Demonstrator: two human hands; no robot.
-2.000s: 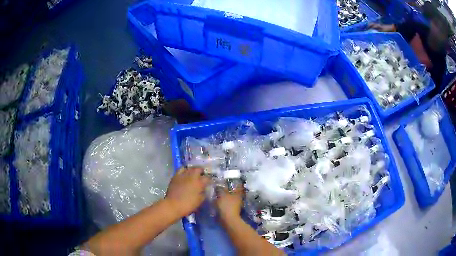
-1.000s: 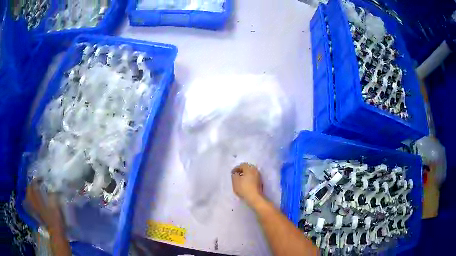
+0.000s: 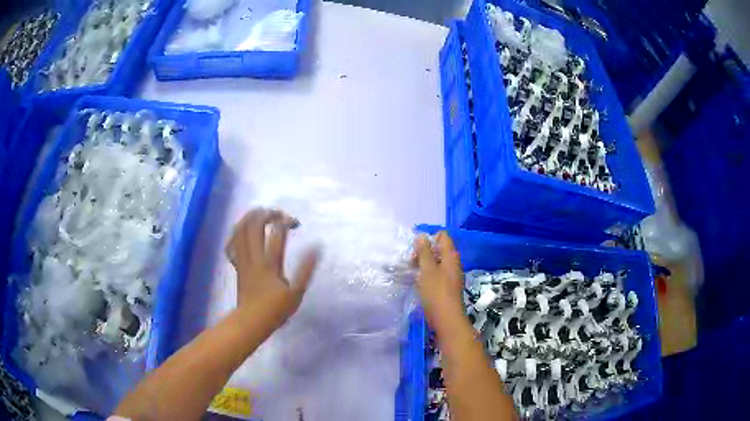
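Observation:
My right hand [image 3: 438,271] pinches a clear plastic bag [image 3: 374,251] at its right edge, over the white table [image 3: 362,123]. My left hand [image 3: 267,255] is on the bag's left side with fingers spread and slightly blurred, holding nothing that I can see. The bag is crinkled and no part shows in it. On the right, a blue tote [image 3: 534,249] holds rows of bare white-and-dark assemblies [image 3: 551,329]. On the left, another blue tote [image 3: 185,230] holds bagged parts [image 3: 107,222] piled under cloudy film.
Stacked blue totes [image 3: 526,197] with bare assemblies stand at the upper right. A shallow blue tote [image 3: 234,66] with white film sits at the table's far edge. More filled totes are at the upper left. A yellow label [image 3: 232,401] lies at the near edge.
My left hand has moved from the left tote to above the table. My right hand now pinches the bag, farther up and right. The view has shifted, so the totes appear farther left.

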